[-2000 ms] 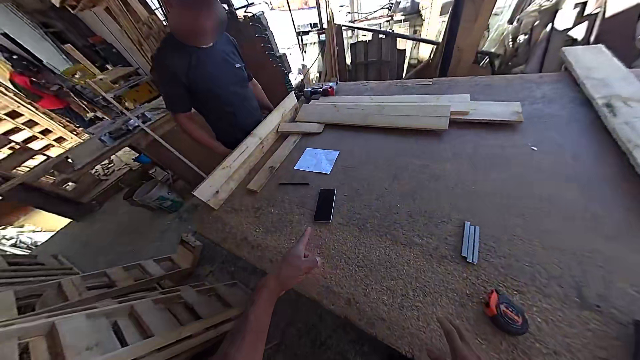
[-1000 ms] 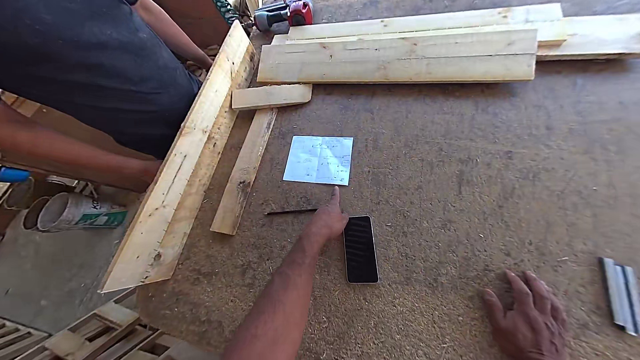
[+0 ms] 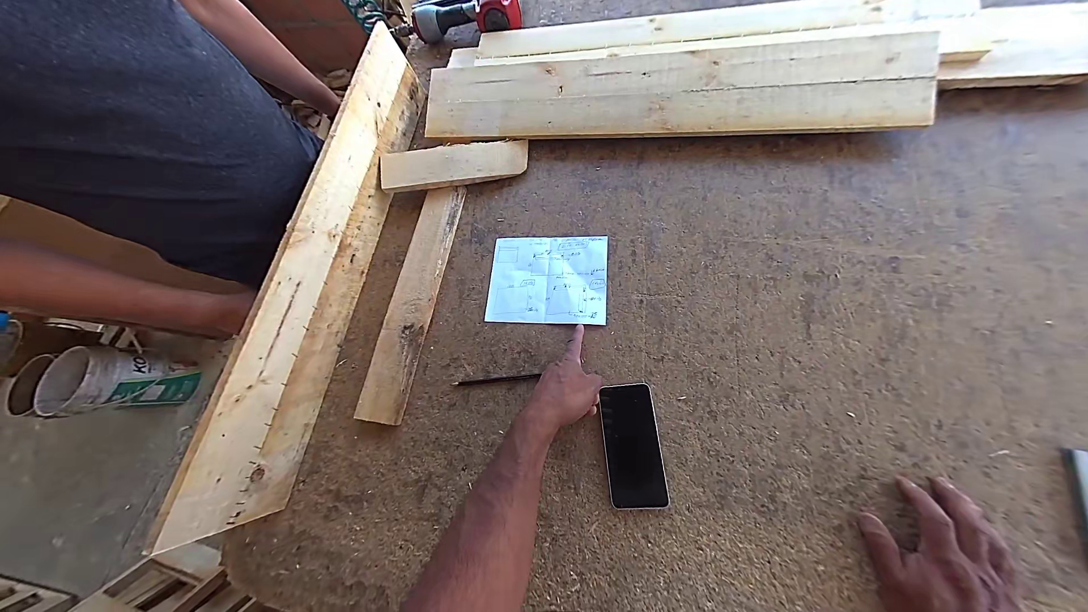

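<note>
My left hand (image 3: 568,389) points with its index finger at the lower edge of a creased paper sketch (image 3: 546,280), its other fingers curled and nothing held. Under or beside that hand lies a pencil (image 3: 497,380), its far end hidden. A smartphone (image 3: 635,446) with a dark screen lies just right of the hand. My right hand (image 3: 948,544) rests palm down on the wooden worktable (image 3: 765,323), fingers apart and empty. At the right edge, part of a grey metal piece (image 3: 1078,493) shows.
Long pine boards (image 3: 680,89) lie across the back, near a red and black power tool (image 3: 466,17). A short wood block (image 3: 455,164) touches a narrow strip (image 3: 412,306). Joined boards (image 3: 289,314) line the left edge, where a person (image 3: 144,127) stands. Buckets (image 3: 102,378) are on the floor.
My left hand has moved from below the phone to the sheet's lower edge. My right hand, partly seen at first, now lies flat on the table. The view has moved closer.
</note>
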